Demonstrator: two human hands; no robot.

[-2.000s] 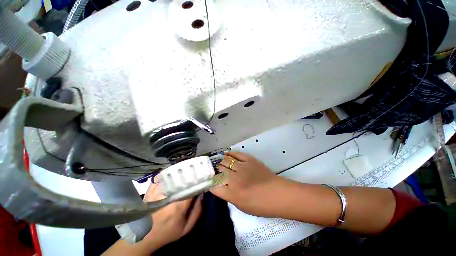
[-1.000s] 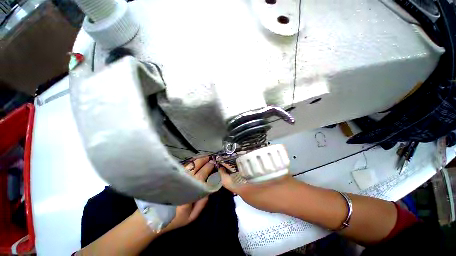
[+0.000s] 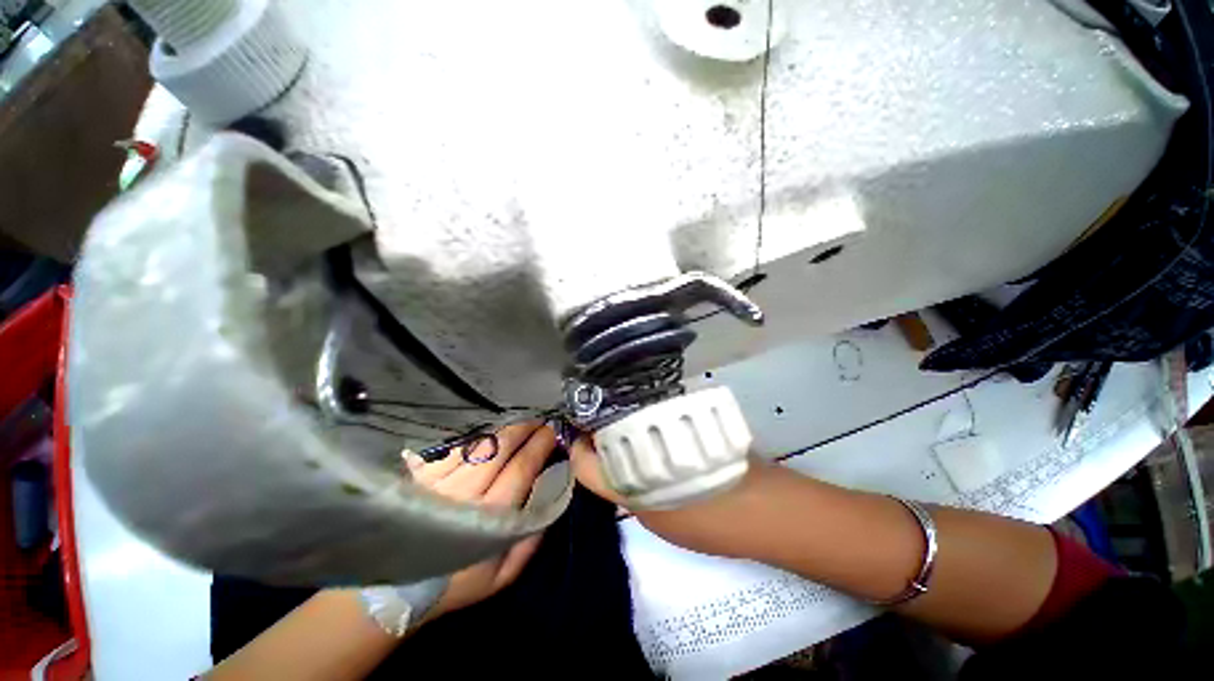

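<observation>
Dark fabric [image 3: 573, 599] hangs over the table's front edge towards me, below the machine head [image 3: 533, 173]. My left hand [image 3: 486, 486] lies at the needle area, fingertips together at the cloth's top end, partly hidden by the curved lever guard [image 3: 160, 359]. A small dark ring-handled tool or looped thread shows over its fingers; I cannot tell which. My right hand [image 3: 606, 479] is beside it, fingertips close to the left ones, mostly hidden behind the white ribbed tension dial [image 3: 676, 448]. Needle and presser foot are hidden.
A red basket [image 3: 64, 532] stands at the left table edge. Dark checked cloth [image 3: 1105, 299] hangs over the machine arm at right. Small dark scissors or snips [image 3: 1085, 399] lie near the right table edge. A printed ruler scale [image 3: 746, 619] runs along the front edge.
The view has shifted, bringing the red basket in at left. The fingertips of both hands have come close together at the needle area. The dark tool or loop now shows over my left fingers.
</observation>
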